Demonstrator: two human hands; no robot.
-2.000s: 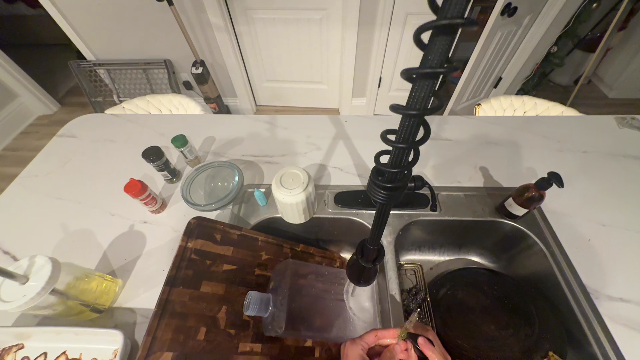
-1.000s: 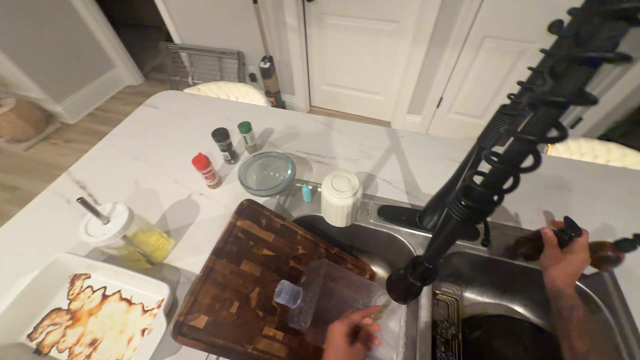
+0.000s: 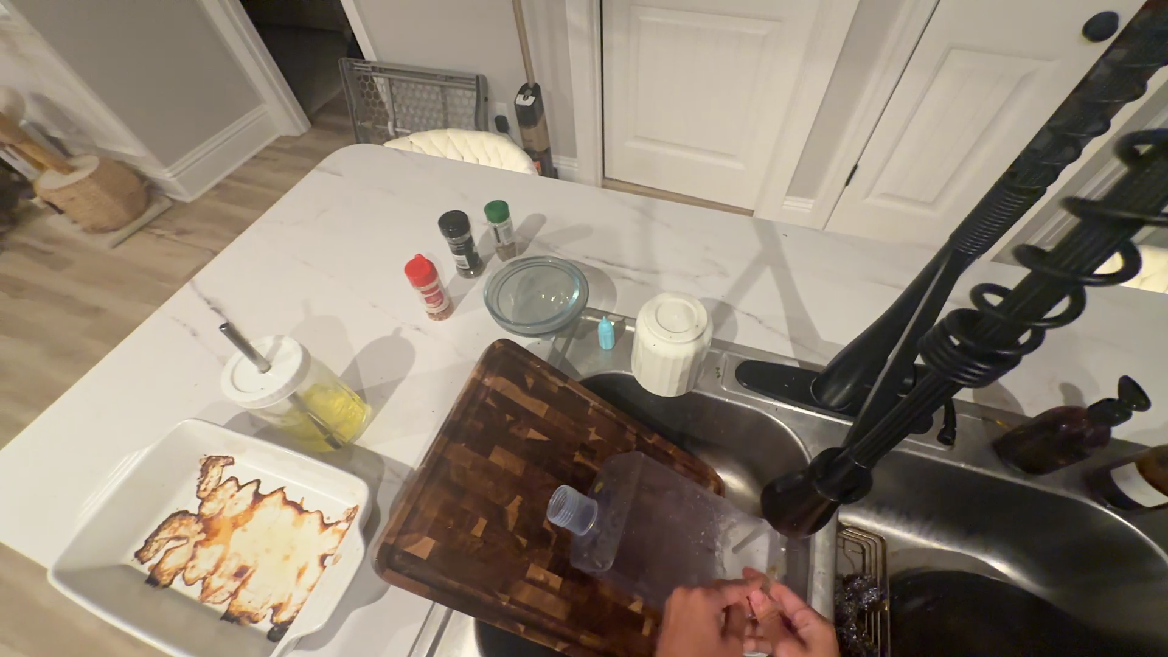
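Observation:
My left hand (image 3: 701, 620) and my right hand (image 3: 792, 625) meet at the bottom of the head view, fingertips pinched together around something small that I cannot make out. Just beyond them a clear plastic bottle (image 3: 652, 529) lies on its side, its open neck toward the left, on a dark wooden cutting board (image 3: 511, 474). That board rests across the left sink basin (image 3: 748, 438). Over the bottle's base end hangs the black spray head of the faucet (image 3: 803, 497).
Right of the faucet are an amber pump bottle (image 3: 1049, 438) and the right basin with a dark pan (image 3: 985, 611). A white cup (image 3: 672, 342), glass bowl (image 3: 537, 294) and several spice jars (image 3: 461, 245) stand behind the board. A stained white baking dish (image 3: 219, 538) and lidded jar (image 3: 310, 392) are left.
My right hand, at the amber pump bottle one second ago, has come back left beside my left hand. A second bottle now shows at the right edge. The view has shifted.

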